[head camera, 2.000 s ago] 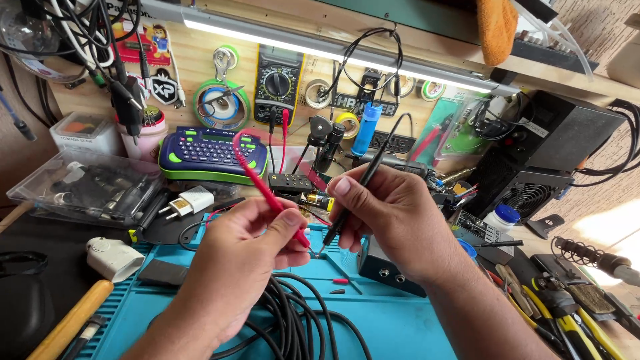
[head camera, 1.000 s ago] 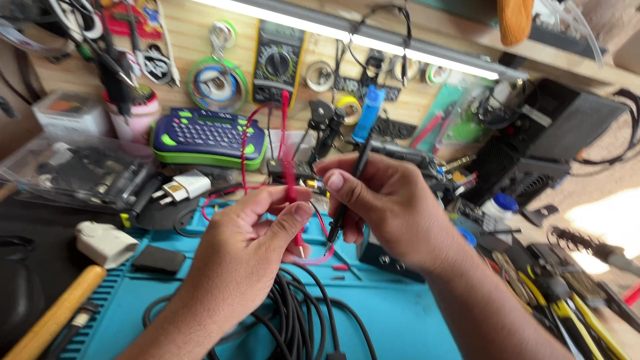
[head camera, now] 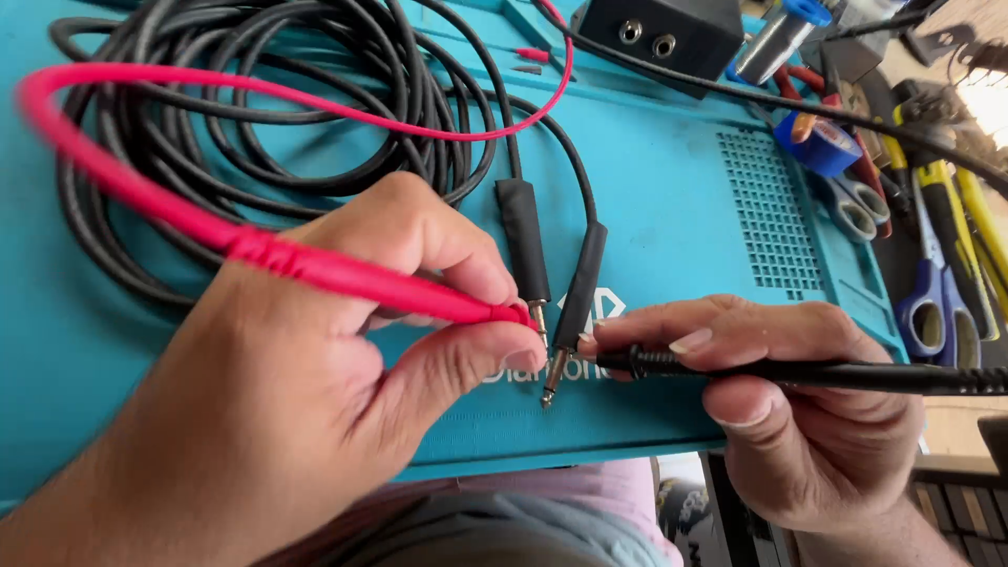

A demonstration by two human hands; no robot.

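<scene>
My left hand grips a red multimeter probe, its front end close to the metal tip of a black-sleeved audio plug. Between my hands a second black-sleeved plug points down and toward me, its metal shaft showing over the mat. My right hand holds a black multimeter probe level, the front end just right of the second plug's shaft. Whether either probe touches metal I cannot tell. Both plugs belong to black cable, coiled on the blue work mat.
At the mat's back are a black box with two jacks and a red probe cap. To the right lie a solder tube, blue tape roll, blue-handled scissors and yellow-handled tools. The red lead arcs over the coil.
The view has swung down from the bench's back to the mat. My hands, close together before, are now apart beside the two plugs, each still holding its probe.
</scene>
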